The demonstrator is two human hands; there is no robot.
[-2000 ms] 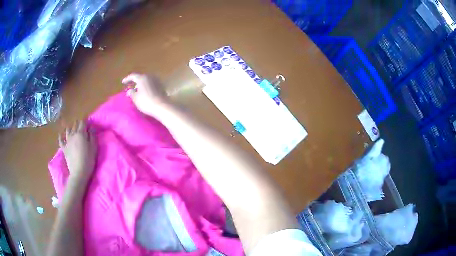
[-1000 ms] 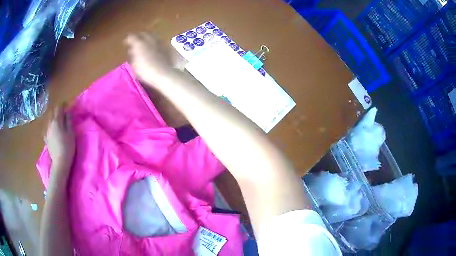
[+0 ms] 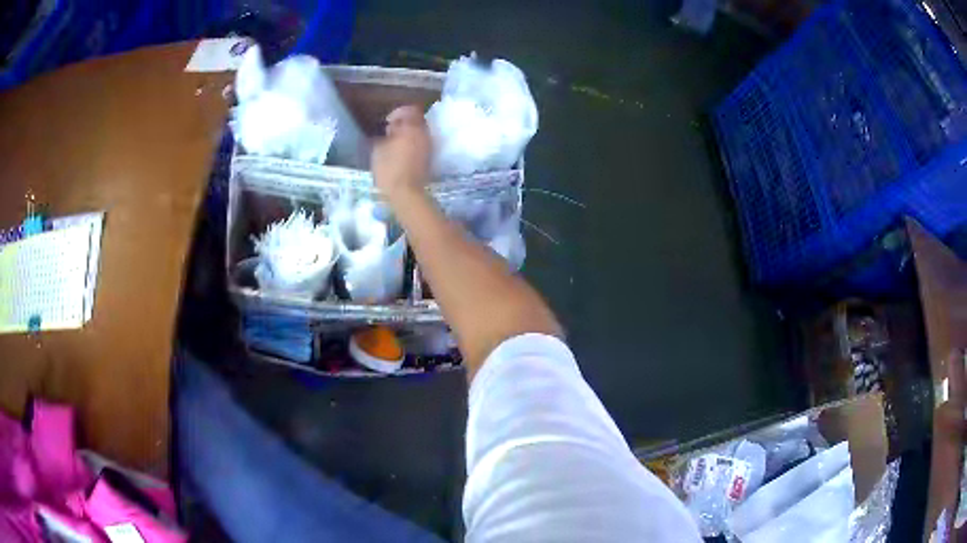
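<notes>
My right hand [image 3: 405, 151] reaches over the back row of the divided box [image 3: 286, 300], between two bundles of folded white plastic bags [image 3: 479, 119]. Its fingers look curled and are slightly blurred; whether they hold a bag is unclear. More rolled bags [image 3: 292, 255] stand in the front compartments. The pink jacket [image 3: 58, 461] lies at the lower left on the table, cut off by the picture's edge, with a white tag on it. My left hand is out of the picture.
The brown table [image 3: 127, 159] is at left, with a clipped sticker sheet [image 3: 48, 278] on it. An orange-and-white round object [image 3: 377, 347] sits in the box's lower tray. Blue crates [image 3: 838, 127] stand at right. An open carton [image 3: 864, 435] with plastic-wrapped packages is at lower right.
The view has swung right, from the table to the divided box. My right hand has left the pink jacket area and is over the box. My left hand has gone out of view.
</notes>
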